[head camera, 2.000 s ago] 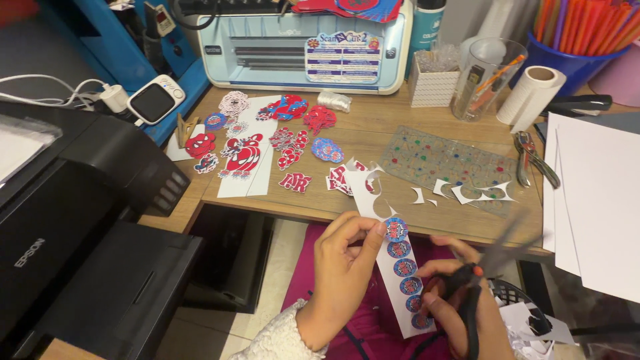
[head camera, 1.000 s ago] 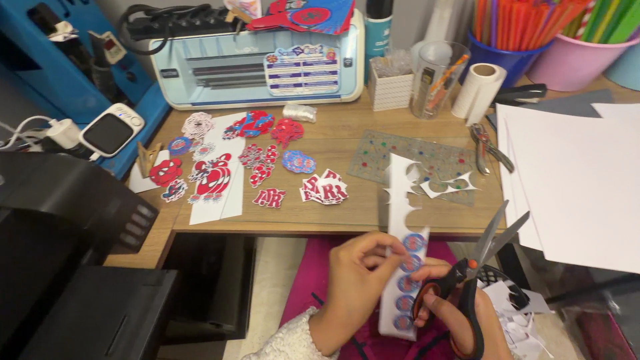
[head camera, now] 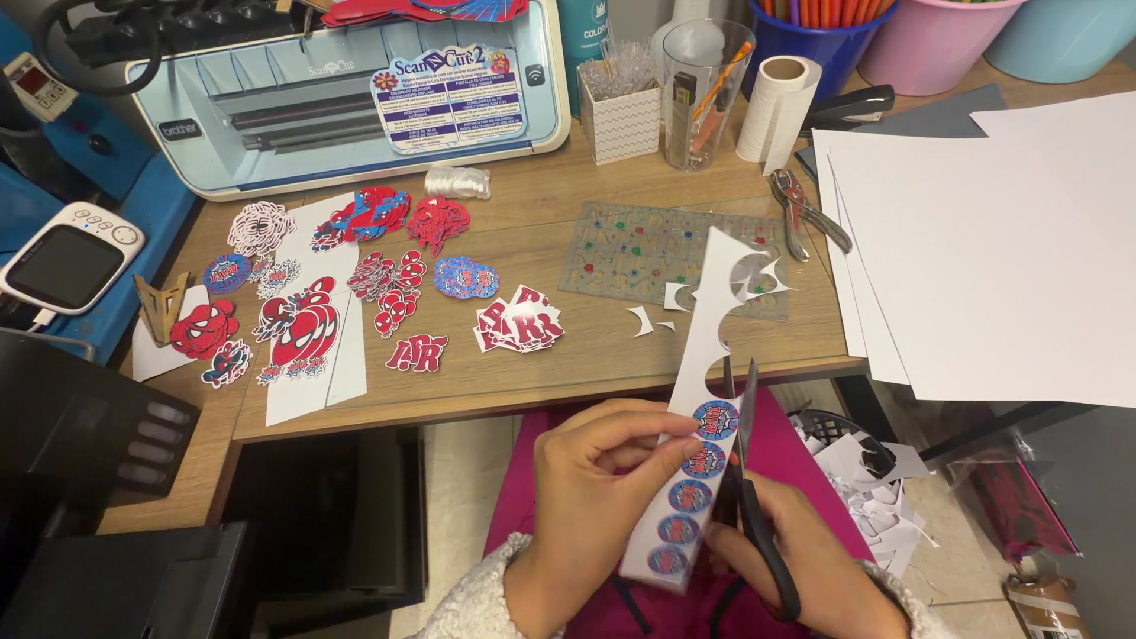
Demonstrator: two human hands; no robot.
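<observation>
My left hand [head camera: 603, 488] pinches a white paper strip [head camera: 688, 390] between thumb and fingers. Several round blue and red printed stickers [head camera: 690, 496] run down its lower part, and curved notches line the right edge of its upper part. Around the handles of black-handled scissors [head camera: 753, 497] my right hand [head camera: 799, 550] is closed. Their blades point up, parted, beside the strip's right edge near the top round sticker. Cut-out printed pieces [head camera: 302, 328] lie in groups on the desk, with a pile of letter cut-outs [head camera: 524, 321] nearer the strip.
A cutting machine [head camera: 346, 98] stands at the back, a black printer [head camera: 80, 426] at left. White paper scraps [head camera: 641, 321] lie near a patterned translucent mat [head camera: 621, 257]. Hole-punch pliers [head camera: 803, 213] and white sheets [head camera: 976, 248] are at right. A waste basket [head camera: 839, 430] holds scraps below.
The scissors have swung from pointing up and right to upright beside the strip. A round sticker at the strip's top end, seen two seconds ago, is still on it.
</observation>
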